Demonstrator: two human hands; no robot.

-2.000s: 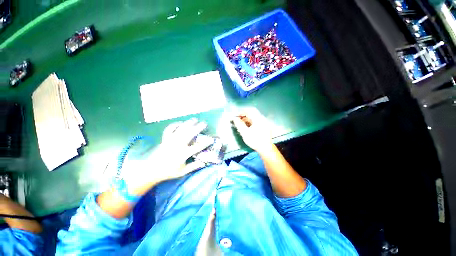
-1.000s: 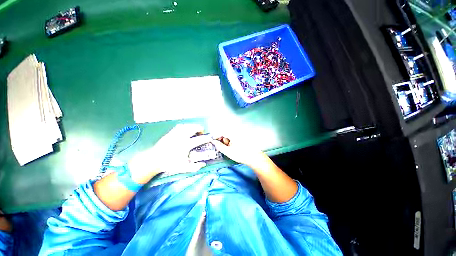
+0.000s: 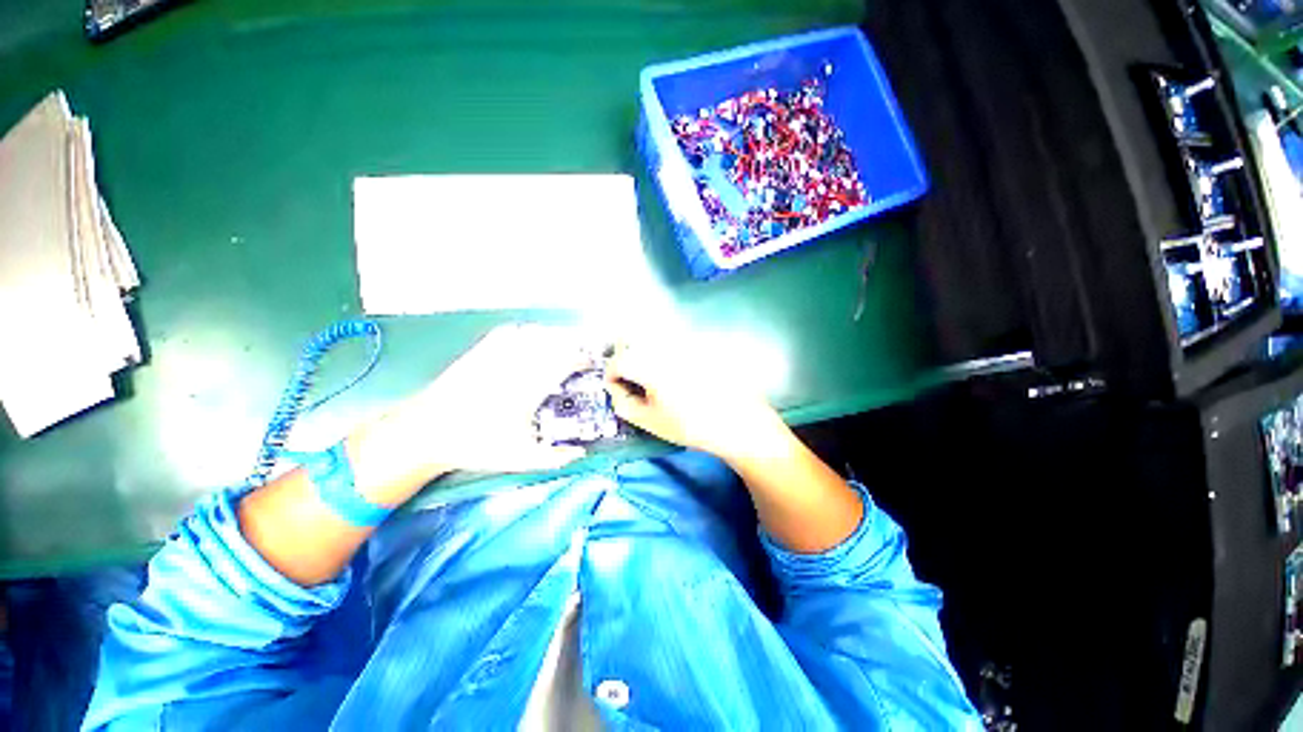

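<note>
A small circuit board [image 3: 575, 411], pale and speckled in the glare, is held low over the bench's front edge, close to my body. My left hand [image 3: 500, 393], in a white glove with a blue strap at the wrist, holds it from the left. My right hand [image 3: 693, 401], also gloved, touches its right upper edge; thumb and fingertips are pinched together with an orange-brown patch at the tips. Whether a small part is between them cannot be told in the glare. A blue parts bin [image 3: 897, 155] with heaped small red, black and bluish parts stands beyond my right hand.
A white sheet [image 3: 493, 243] lies beyond my hands on the green mat [image 3: 472, 93]. An off-white stack of sheets [image 3: 50, 272] is at the left. A coiled blue cord [image 3: 297, 386] runs to my left wrist. Black trays with boards [image 3: 1212, 286] stand at the right.
My right hand has moved left from beside the bin to the board in my left hand. The view has shifted, so the stack sits further left and the far units have mostly left the picture.
</note>
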